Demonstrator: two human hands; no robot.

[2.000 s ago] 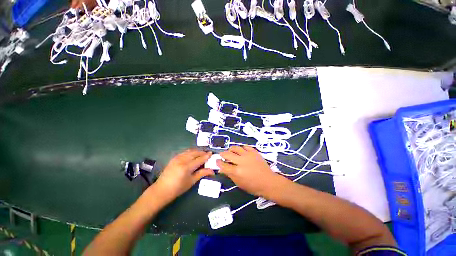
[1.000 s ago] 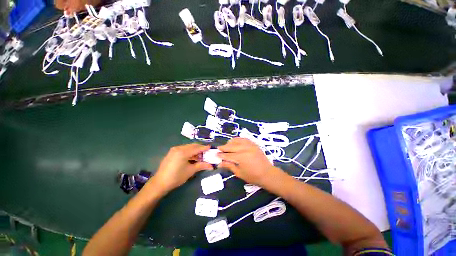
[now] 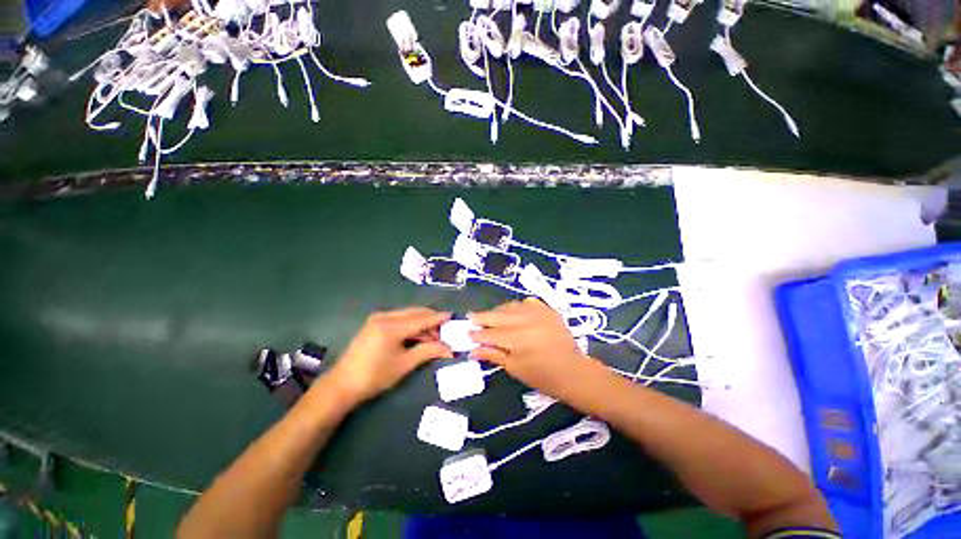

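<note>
My left hand [image 3: 388,353] and my right hand [image 3: 524,342] grip a white closed adapter [image 3: 457,336] between their fingertips, from its left and right sides. Below it lie three closed adapters: one just under the hands [image 3: 459,380], one lower [image 3: 443,427] and one nearest me [image 3: 466,477]. Above the hands are three open housings with raised white covers and dark squares inside: top [image 3: 491,234], middle [image 3: 497,263] and left [image 3: 445,272]. Coiled white output cables [image 3: 590,294] run right from them. My right hand and forearm hide some cables.
Loose black insulating sheets [image 3: 290,366] lie left of my left forearm. A white sheet [image 3: 738,232] and a blue plastic tray [image 3: 817,347] with corded units are at right. Beyond the divider strip [image 3: 348,174] lie a cable heap [image 3: 190,68], a single open adapter [image 3: 413,61] and several corded units.
Two seconds ago a fourth open housing lay just above my hands; it no longer shows there. A further closed adapter now lies below my hands. Since one second ago, both hands keep their grip.
</note>
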